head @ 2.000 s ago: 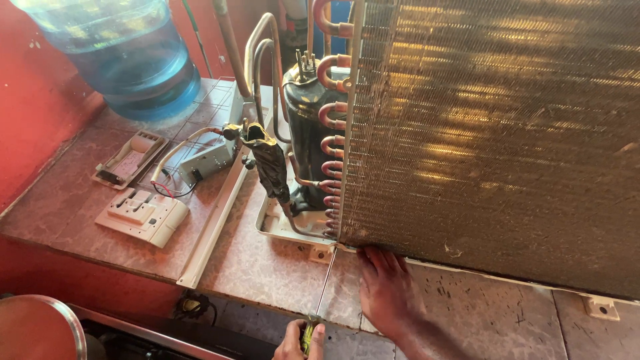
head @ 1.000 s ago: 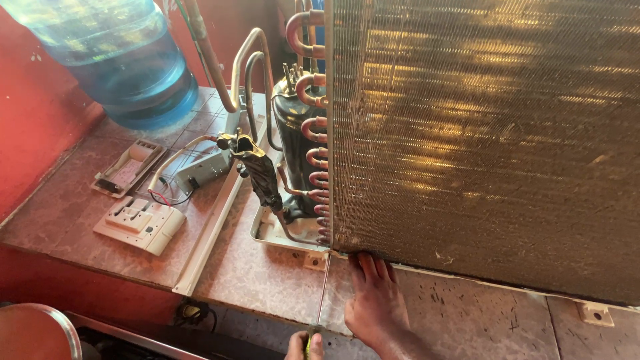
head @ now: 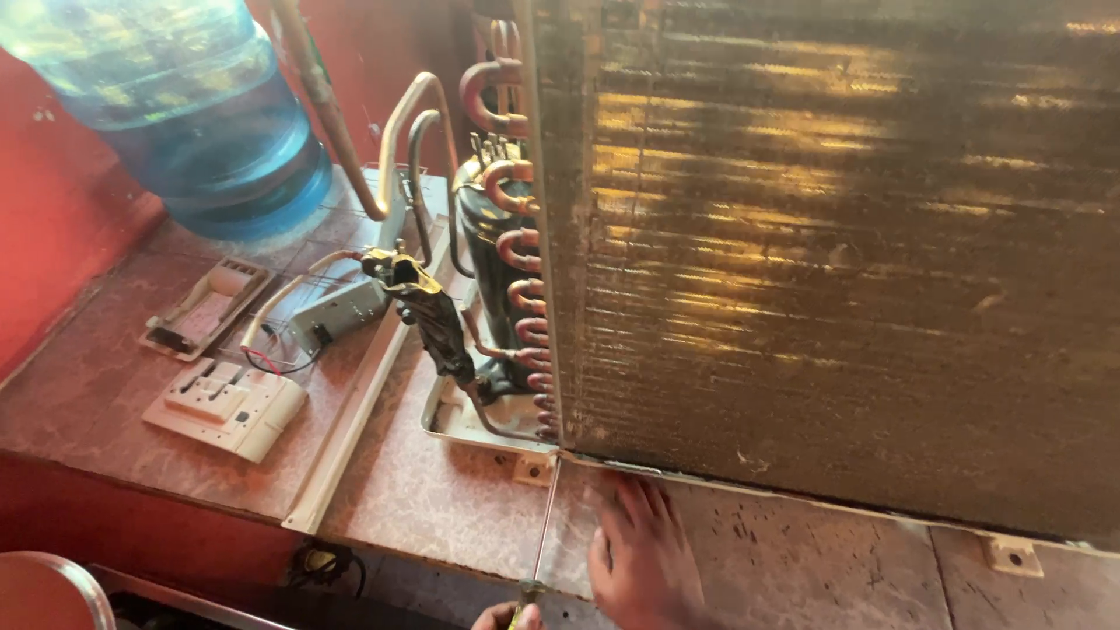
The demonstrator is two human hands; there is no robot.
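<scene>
At the bottom centre my left hand (head: 512, 616), partly cut off by the view's edge, grips the yellow-green handle of a long thin screwdriver (head: 546, 528). The shaft points up to the lower left corner of a finned condenser coil (head: 787, 289), by the rim of its metal base pan (head: 477, 436). Just right of the screwdriver, my right hand (head: 647, 556) lies palm down, fingertips at the pan's front edge, partly in shadow. Copper U-bends (head: 516, 249) line the coil's left side, and behind them stands a black compressor (head: 494, 262). A black-wrapped valve or pipe part (head: 433, 332) leans before it.
A large blue water bottle (head: 236, 149) stands at the back left of the tiled counter (head: 420, 525). White plastic housings (head: 227, 407), a wired grey metal box (head: 341, 315) and a long white strip (head: 350, 437) lie left. A round metal lid-like object (head: 52, 595) is at lower left.
The right hand's fingers have shifted slightly along the pan's front edge. The left hand keeps hold of the screwdriver, its shaft still at the coil's corner. The view has moved a little.
</scene>
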